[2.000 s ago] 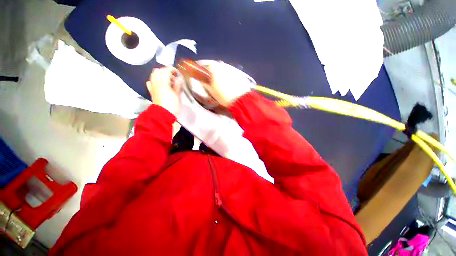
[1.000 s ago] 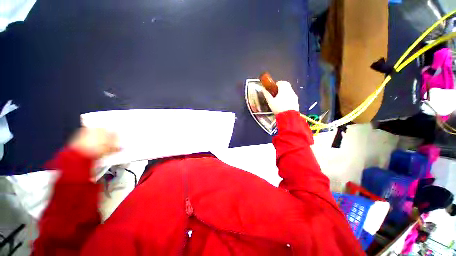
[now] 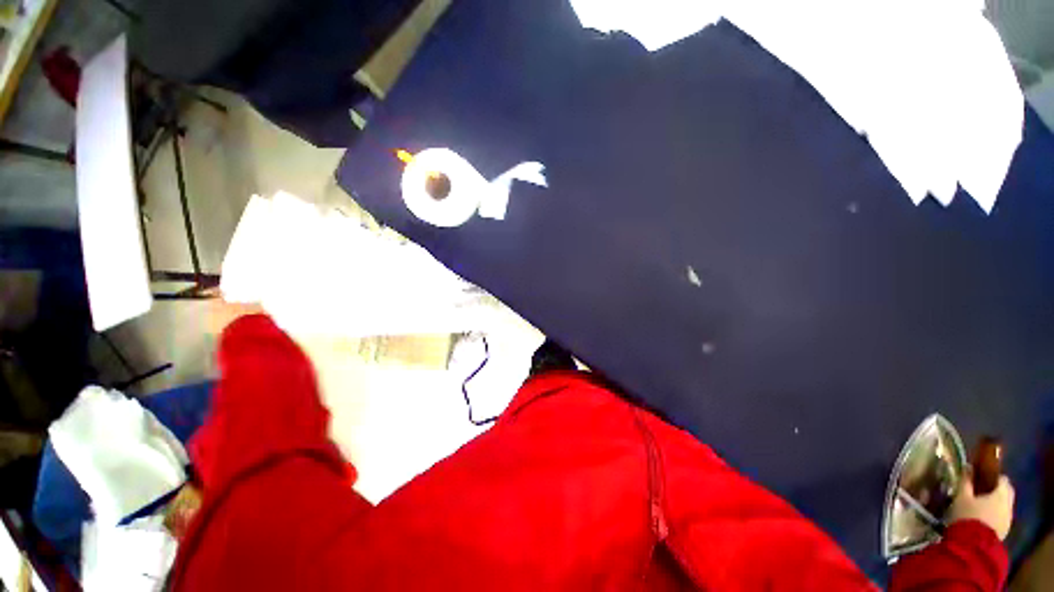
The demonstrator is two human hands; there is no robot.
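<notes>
The steam iron (image 3: 925,491), with a pointed metal body and brown wooden handle, is at the right of the dark navy table. My right hand (image 3: 982,505) is closed around its handle, near the lower right of the picture. My left sleeve reaches out over the left side, off the table; my left hand itself cannot be made out. White cut pieces (image 3: 347,268) lie below the near table edge, beyond that sleeve. The white tape roll (image 3: 418,204) lies at the left table edge with a yellow stick in it and a short loose tape end (image 3: 497,194).
A stack of white cut pieces (image 3: 855,69) lies at the far side of the table (image 3: 647,231). Small white scraps lie on the cloth. A white board (image 3: 112,191) on thin dark legs stands at the left. White cloth (image 3: 116,451) lies over something blue at lower left.
The view has swung left, bringing the tape roll and stack back in. The white panel beside my left hand is no longer on the table's near edge. My right hand stays on the iron.
</notes>
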